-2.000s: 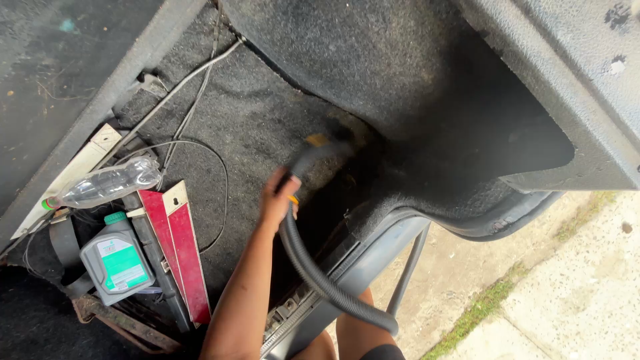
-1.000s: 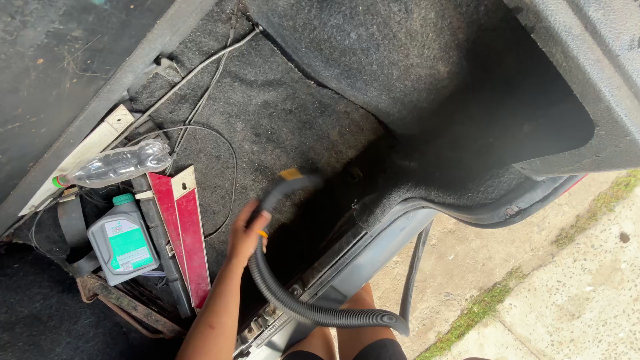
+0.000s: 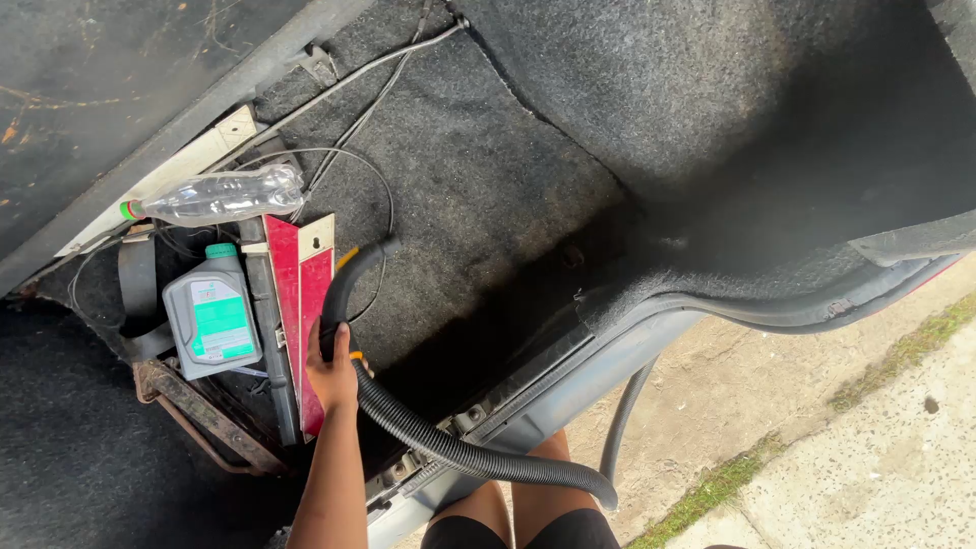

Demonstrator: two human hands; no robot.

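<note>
My left hand is closed around the black curved handle of a vacuum hose, which has orange-yellow accents. The tube's tip hangs over the dark trunk carpet, beside two red-and-white metal pieces. From the hand, the ribbed black hose bends over the trunk sill and down outside. My right hand is not in view. Left of the handle lie a grey plastic bottle with a green cap and a clear empty plastic bottle. Whether the tip touches the carpet cannot be told.
Thin cables run across the carpet. A rusty metal jack-like frame lies at the lower left. The trunk's rubber-edged sill crosses diagonally, with a metal latch on it. My legs stand outside, beside concrete ground.
My left hand has moved left with the hose handle, from over the middle of the carpet to beside the red-and-white pieces. The bottles lie as before.
</note>
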